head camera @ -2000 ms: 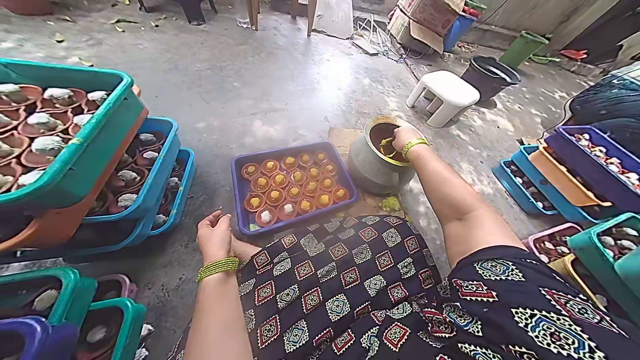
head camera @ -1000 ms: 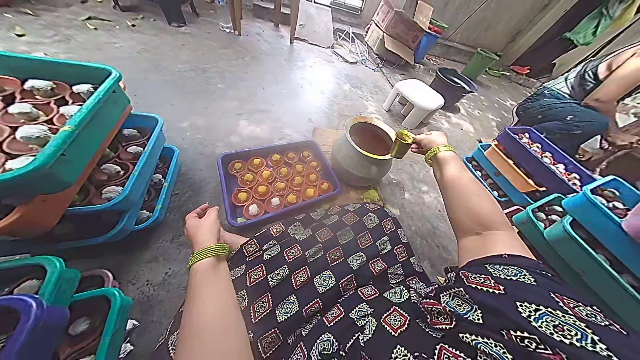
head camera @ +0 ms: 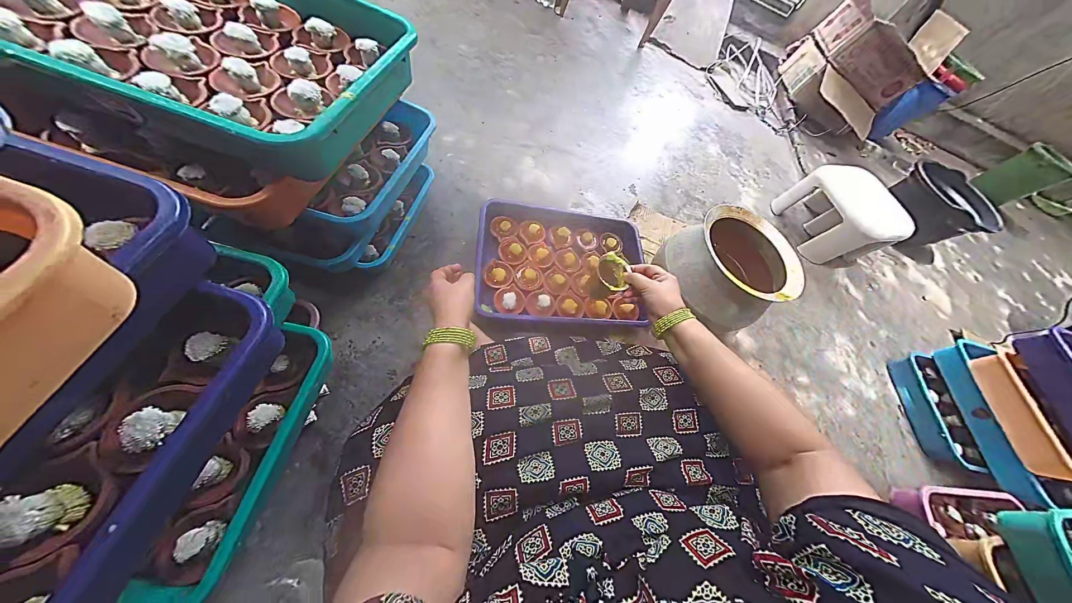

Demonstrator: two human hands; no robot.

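My right hand point(head camera: 655, 293) grips a small yellow-green coated cup point(head camera: 614, 271) over the right part of a purple plastic tray point(head camera: 481, 251). Rows of small clay cups fill that tray; most hold a yellow lump, and two in the front row hold white lumps, one of them this clay cup point(head camera: 509, 301). Just off the tray's left edge is my left hand point(head camera: 450, 293), fingers curled, with nothing visible in it. A round metal pot point(head camera: 703, 268) of brown liquid point(head camera: 748, 255) stands right of the tray.
Stacked trays of clay cups with white lumps, such as a teal tray point(head camera: 360, 109) and a purple one point(head camera: 243, 360), rise at the left. Beyond the pot are a white stool point(head camera: 854, 201), a black bucket point(head camera: 942, 205) and a cardboard box point(head camera: 871, 67). More stacked trays point(head camera: 1013, 419) stand at the right.
My right hand has moved left with the cup, from the pot's rim to over the purple tray. Two seconds ago it was inside the pot's mouth. The view has shifted left.
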